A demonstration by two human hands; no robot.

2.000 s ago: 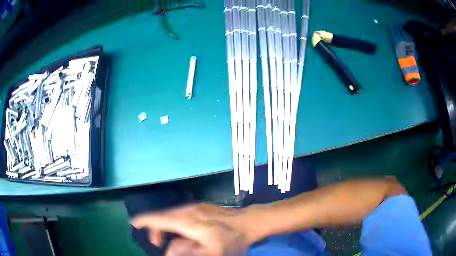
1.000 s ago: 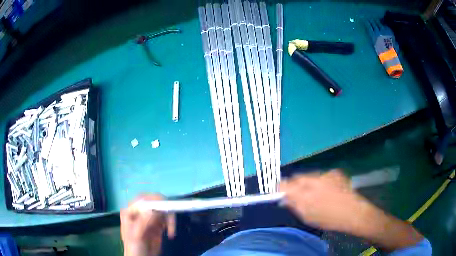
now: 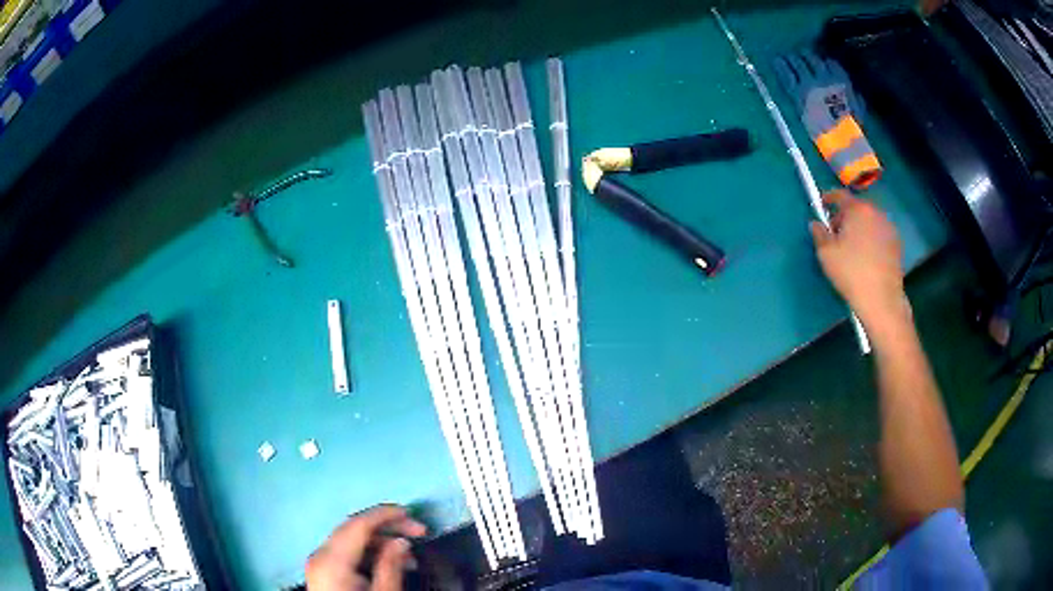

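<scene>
My right hand point(image 3: 860, 252) is at the far right with its fingers closed around a long thin pale strip point(image 3: 776, 113), which lies slanting over the green bench, its near end by the front edge. My left hand point(image 3: 367, 552) is at the bench's near edge, cut off by the bottom of the picture, fingers apart and curled, with nothing seen in it. Long silvery rods point(image 3: 508, 277) lie side by side in the middle, their near ends past the bench edge. A single short tube point(image 3: 337, 346) lies left of them.
A black tray point(image 3: 185, 462) full of short tubes is at the lower left. Two small whitish squares point(image 3: 308, 449) lie beside it. Thin dark pliers point(image 3: 245, 208) are at the far left. A black-handled tool point(image 3: 658, 219) and a grey-orange glove point(image 3: 849, 133) are on the right.
One second ago both hands held a long strip crosswise over the lap. My left hand has let go; my right hand has carried it to the far right of the bench. The camera view has shifted.
</scene>
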